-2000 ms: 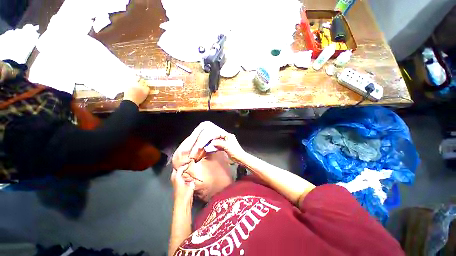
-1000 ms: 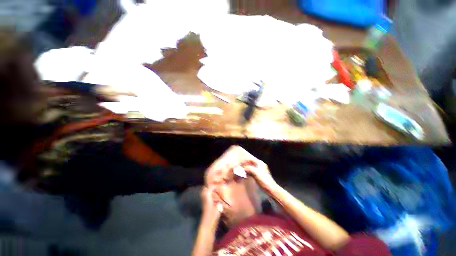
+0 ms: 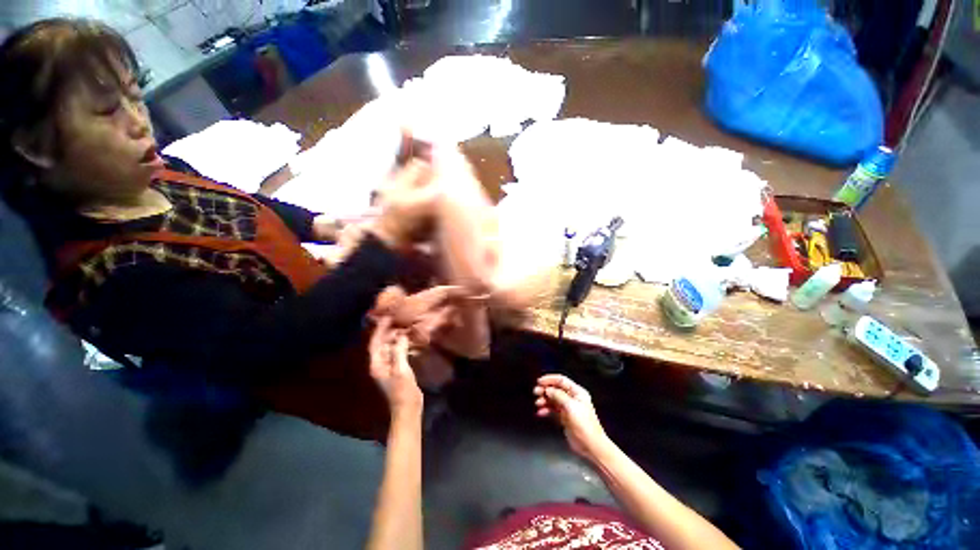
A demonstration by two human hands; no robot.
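A pink garment (image 3: 467, 231), blurred, is held up in front of me by another person's hand (image 3: 408, 204). Its lower folds hang over the near side of the table. My left hand (image 3: 394, 365) is below it, with thumb and fingertips closed on the garment's lower left edge; the contact is partly hidden. My right hand (image 3: 567, 406) is apart from the garment, to its lower right, below the table edge. Its fingers are curled in and nothing shows in it.
Another person (image 3: 204, 247) stands at the left. The wooden table (image 3: 634, 322) bears white pieces (image 3: 634, 193), a black pistol-shaped tool (image 3: 591, 260), a red box (image 3: 822, 236), small bottles (image 3: 817, 287), a power strip (image 3: 894, 352) and a blue bag (image 3: 793, 86). Another blue bag (image 3: 795, 483) is lower right.
The view has lifted and turned left. The pink cloth that was between my hands is now up in the other person's hand. My right hand has let go and moved apart.
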